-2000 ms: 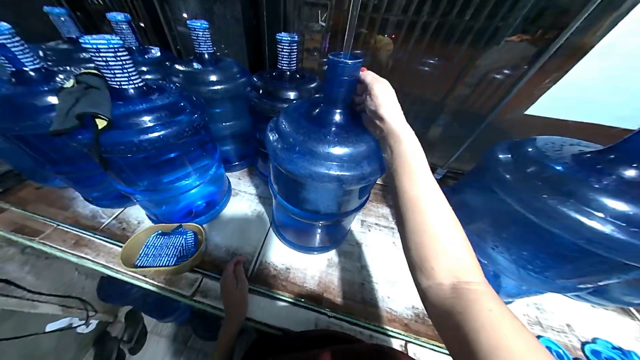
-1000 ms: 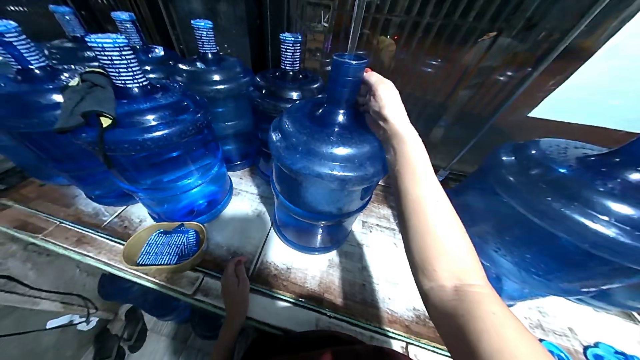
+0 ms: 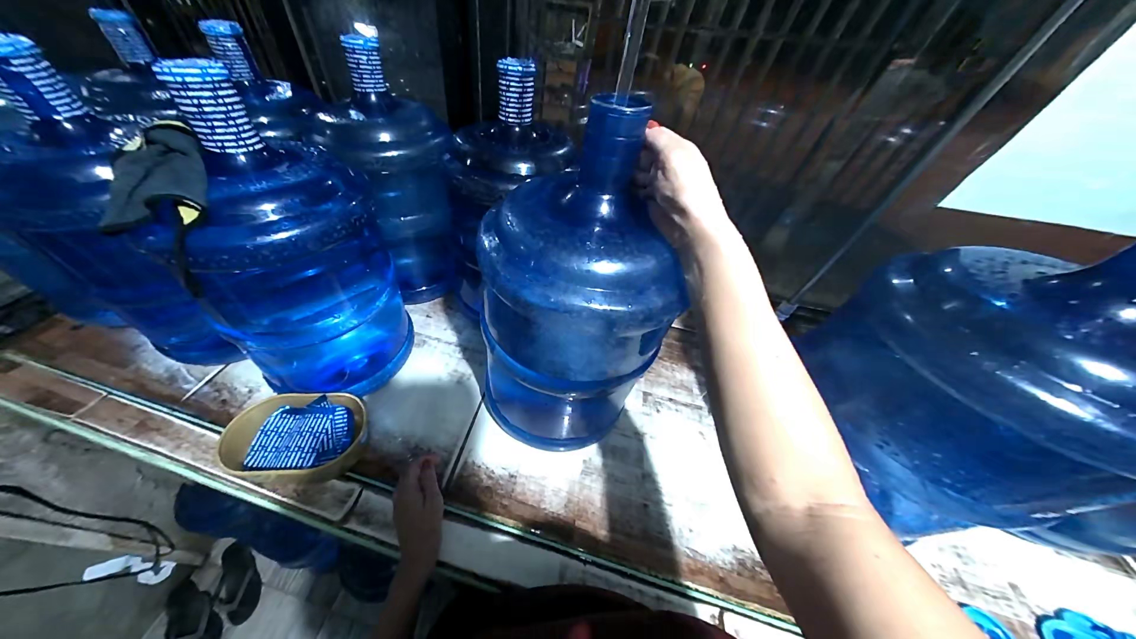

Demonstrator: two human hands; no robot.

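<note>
A large blue plastic water jug (image 3: 577,293) stands upright on the tiled ledge, its mouth uncovered, partly filled with liquid. A thin clear stream or tube comes down into the mouth; I cannot tell which. My right hand (image 3: 679,182) is around the back right side of the jug's neck, most of its fingers hidden behind it. My left hand (image 3: 419,510) hangs by the ledge's front edge, holding nothing visible. Just left of it, an oval yellow bowl (image 3: 232,444) holds blue-and-white printed seals (image 3: 302,435).
Several blue jugs with printed neck seals (image 3: 293,266) stand at the left, a dark cloth item (image 3: 160,173) hanging on one. Another large jug (image 3: 958,373) lies or leans at the right. Blue caps (image 3: 1078,624) show bottom right. Sandals (image 3: 240,581) and a black cable (image 3: 80,519) are on the floor.
</note>
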